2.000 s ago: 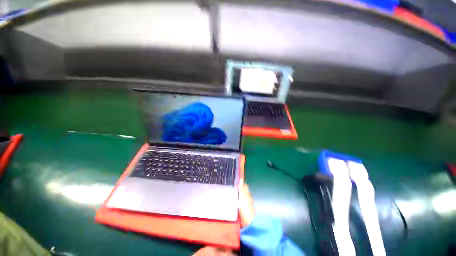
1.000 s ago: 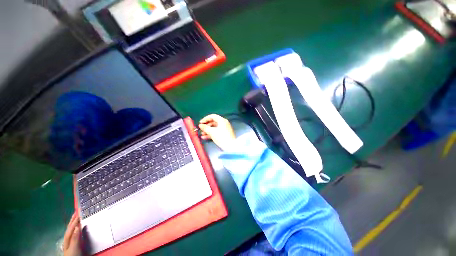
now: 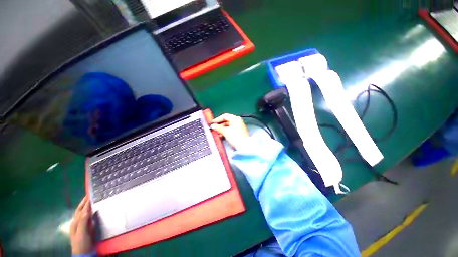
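An open silver-grey laptop (image 3: 160, 201) with dark keys sits on a red tray (image 3: 201, 221); its screen shows a blue shape. My right hand (image 3: 231, 130), in a blue sleeve, is at the laptop's right side near the hinge. Its fingers are pinched at the edge, where a thin black cable (image 3: 258, 121) runs in behind the hand. The cable's end is hidden by the fingers. My left hand (image 3: 82, 228) rests against the laptop's front left edge, with its fingers along the side.
A second laptop (image 3: 201, 40) stands on a red tray behind. Right of my hand lie a black handheld scanner (image 3: 281, 113), long white label strips (image 3: 314, 135) from a blue box (image 3: 273, 73), and a looped black cable (image 3: 394, 113). Another laptop (image 3: 447, 22) is at top right.
My right fingers have closed in against the laptop's right side. My left hand stays at the left edge. The view has shifted, so the things appear further right.
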